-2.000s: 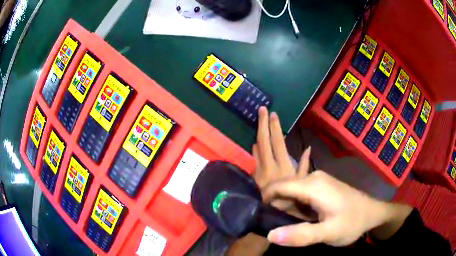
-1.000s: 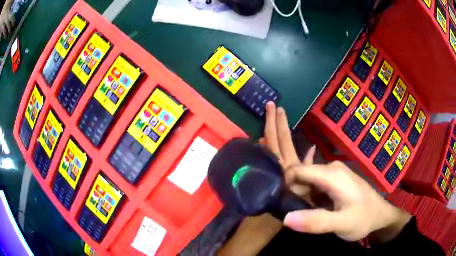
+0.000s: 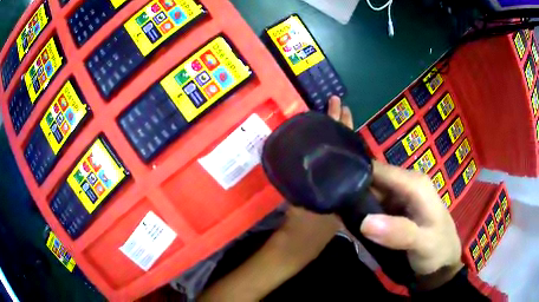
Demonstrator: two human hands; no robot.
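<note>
My right hand (image 3: 416,218) is closed around the handle of a black handheld scanner (image 3: 316,162), its rounded head above the tray's right edge. My left hand (image 3: 341,113) is mostly hidden behind the scanner; its fingertips are at the keypad end of a loose keypad phone (image 3: 304,59), and its grip cannot be told. That phone lies face up on the green mat. The red tray (image 3: 195,171) holds several phones face up, one large in view (image 3: 186,97). Two pockets hold white label sheets, one near the scanner (image 3: 236,152) and one lower left (image 3: 149,240).
Red trays of face-up phones (image 3: 414,138) stand on the right, with more stacked red trays (image 3: 490,100) behind. A pale pad (image 3: 325,7) and white cable (image 3: 389,17) are at the top. A dark device edge shows top right. A yellow phone face shows beneath the tray's left edge.
The view has turned and moved closer to the tray. The green mark seen earlier on the scanner's head no longer shows. The left fingers show less behind the scanner.
</note>
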